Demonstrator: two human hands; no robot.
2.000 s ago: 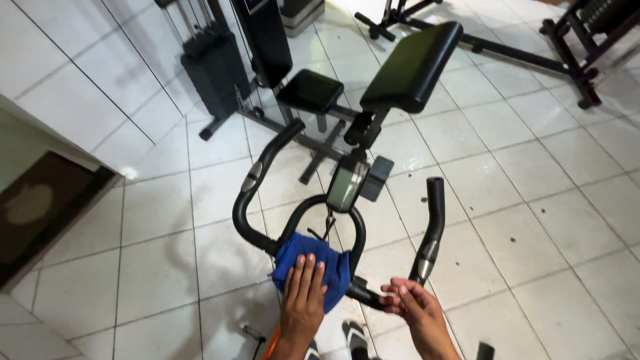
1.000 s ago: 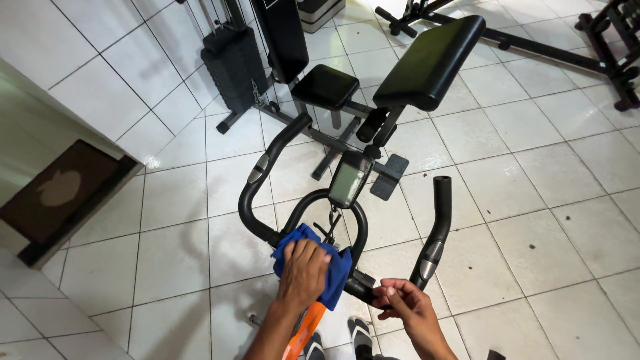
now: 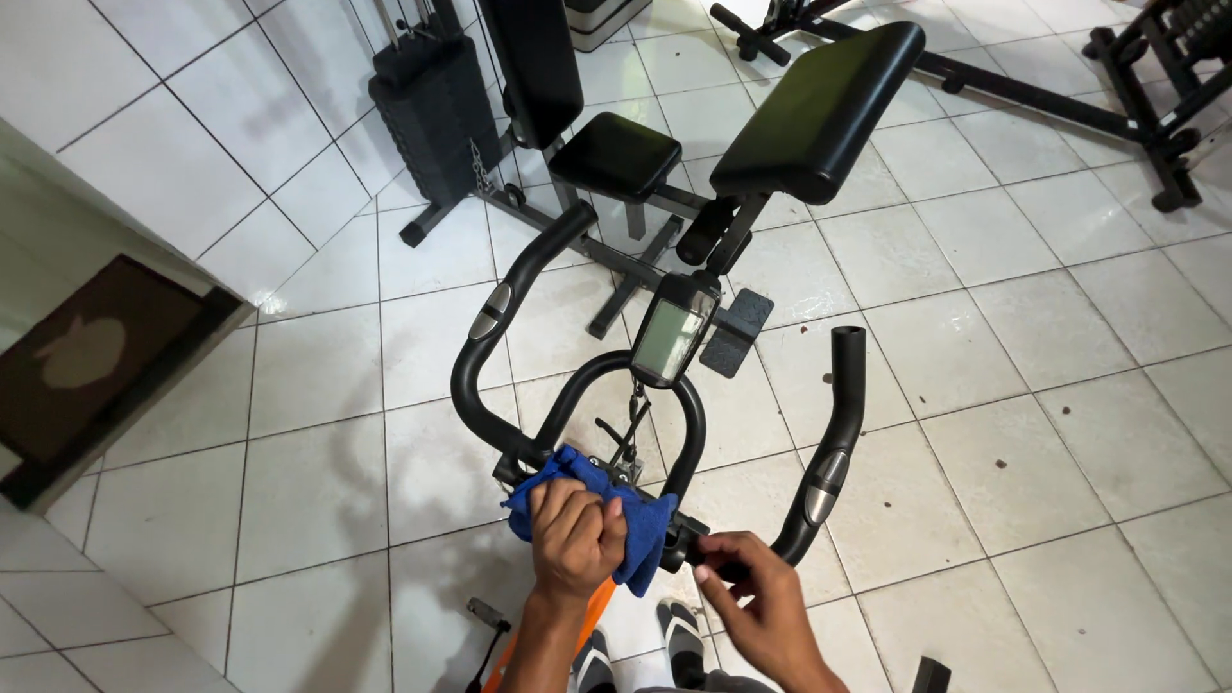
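Observation:
A blue cloth (image 3: 645, 534) lies bunched over the middle of an exercise bike's black handlebar (image 3: 472, 385). My left hand (image 3: 576, 539) grips the cloth from above, its fingers curled into it. At the right part of the bar, just beside the cloth, my right hand (image 3: 760, 597) has its thumb and fingers around or against the black tube; how firmly it holds is partly hidden. The bike's display console (image 3: 669, 332) stands beyond the inner loop of the handlebar. Silver sensor plates (image 3: 826, 486) sit on the side grips. Part of the orange frame (image 3: 597, 611) shows below the cloth.
Ahead stands a weight machine with a black seat (image 3: 616, 154), a padded rest (image 3: 818, 111) and a weight stack (image 3: 433, 115). Another black metal frame (image 3: 1030, 96) is at upper right. A dark mat (image 3: 87, 356) lies at left. My shoes (image 3: 681, 630) are below on white tiles.
My left hand has gone from lying flat with extended fingers on the blue cloth to clutching it. The cloth is more bunched. My right hand stays near the right part of the handlebar.

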